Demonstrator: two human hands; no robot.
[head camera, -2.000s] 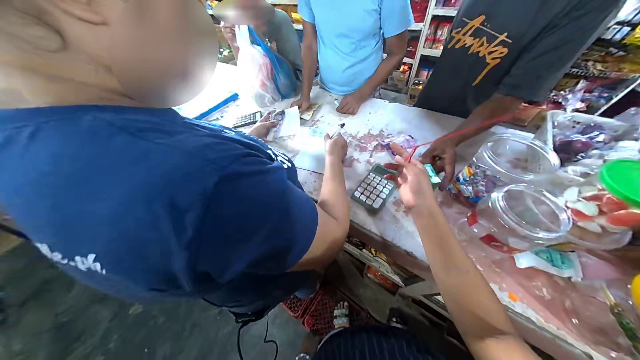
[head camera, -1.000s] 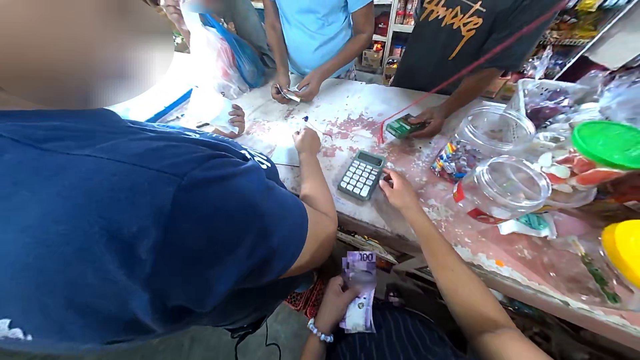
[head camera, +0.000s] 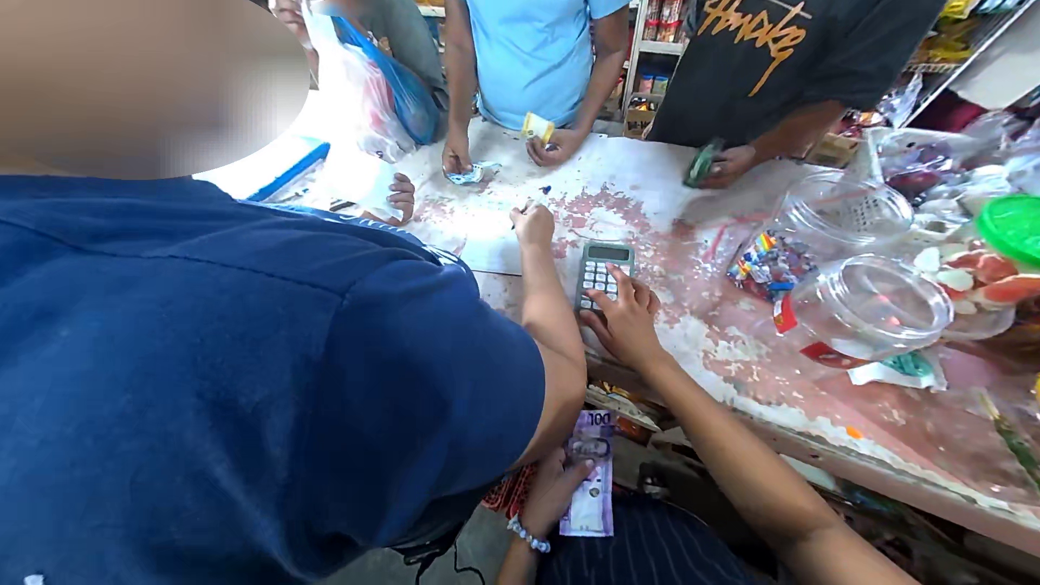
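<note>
My left hand (head camera: 552, 487), with a beaded bracelet at the wrist, holds purple banknotes (head camera: 590, 496) low in front of my lap, below the counter edge. My right hand (head camera: 626, 313) rests over a grey-green pocket calculator (head camera: 605, 253) on the worn counter (head camera: 691, 341), its fingertips on the keys and its lower side. The hand holds nothing and its fingers are apart. Just left of the calculator, the hand (head camera: 534, 225) of a person in a dark blue shirt grips a pen over white paper (head camera: 491, 244).
Across the counter, a person in light blue (head camera: 532, 65) holds banknotes; another in a black shirt (head camera: 764, 73) holds a green item (head camera: 703, 165). Clear plastic jars (head camera: 869, 305) stand at the right. The blue-shirted person's shoulder (head camera: 244, 341) fills the left. Plastic bags (head camera: 366, 89) are at the back left.
Two seconds ago my right hand was raised beside the calculator near a red string; now its fingers are on the keys. The person in light blue has spread their hands apart, a yellow note in one.
</note>
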